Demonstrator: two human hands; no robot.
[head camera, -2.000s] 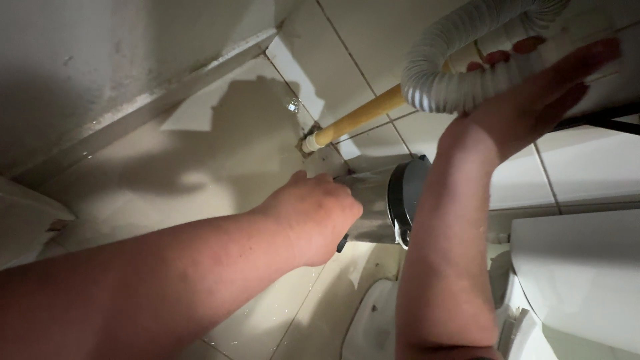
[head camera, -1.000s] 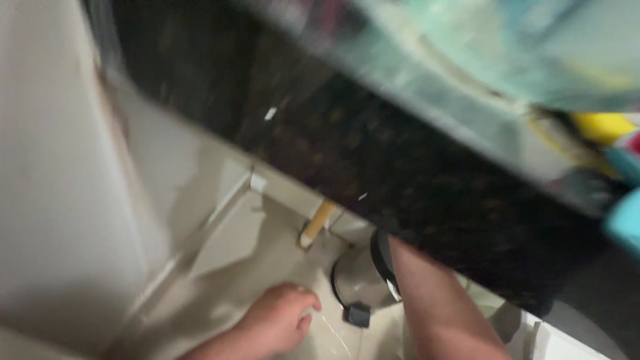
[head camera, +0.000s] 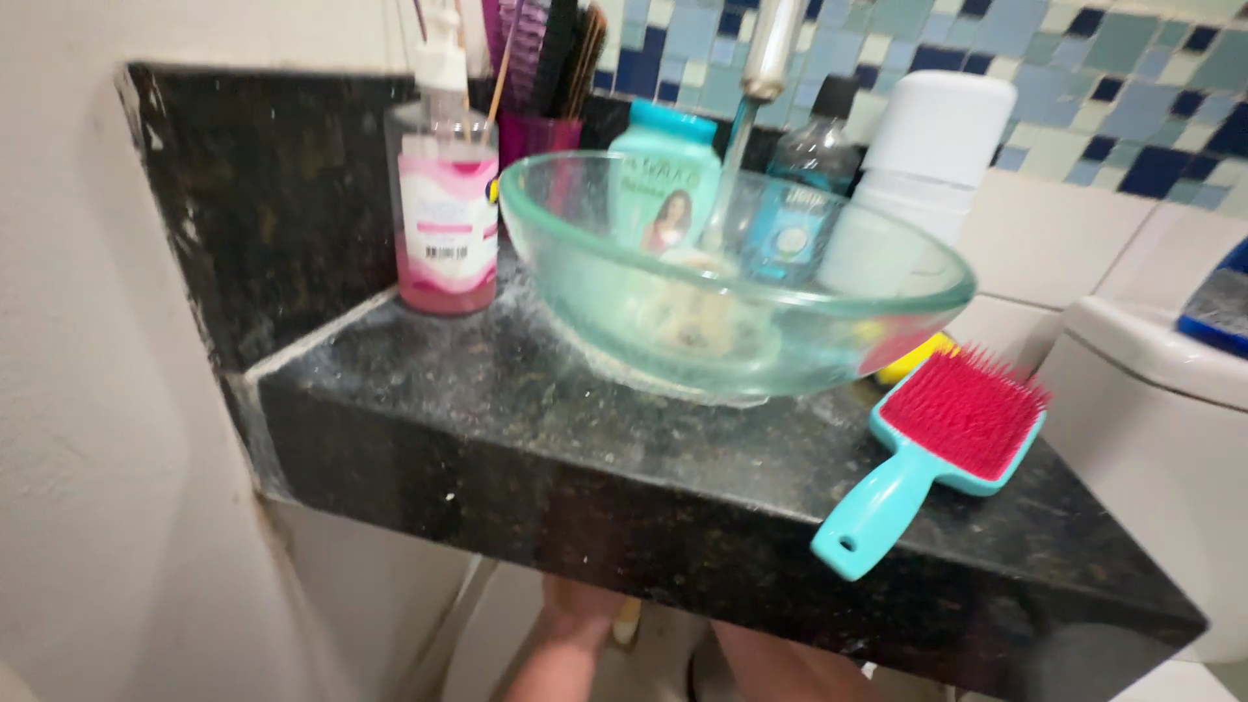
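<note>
Both forearms reach under the black stone counter. My left hand shows only in part below the counter's front edge, and its fingers are hidden. Of my right arm just the forearm is visible; the hand is out of sight behind the counter. Between the arms, a yellowish pipe and the dark rim of a bin show in part. A glass basin stands on the counter, with a turquoise hairbrush lying to its right, its red bristles facing up.
A pink soap bottle stands left of the basin. Behind it are a turquoise-lidded jar, a blue bottle, a white container and a metal faucet. A toilet tank is at right, a wall at left.
The view has risen from the floor to the countertop. My left hand has let go of the bin it touched at first and is now partly under the counter; my right hand has gone out of sight.
</note>
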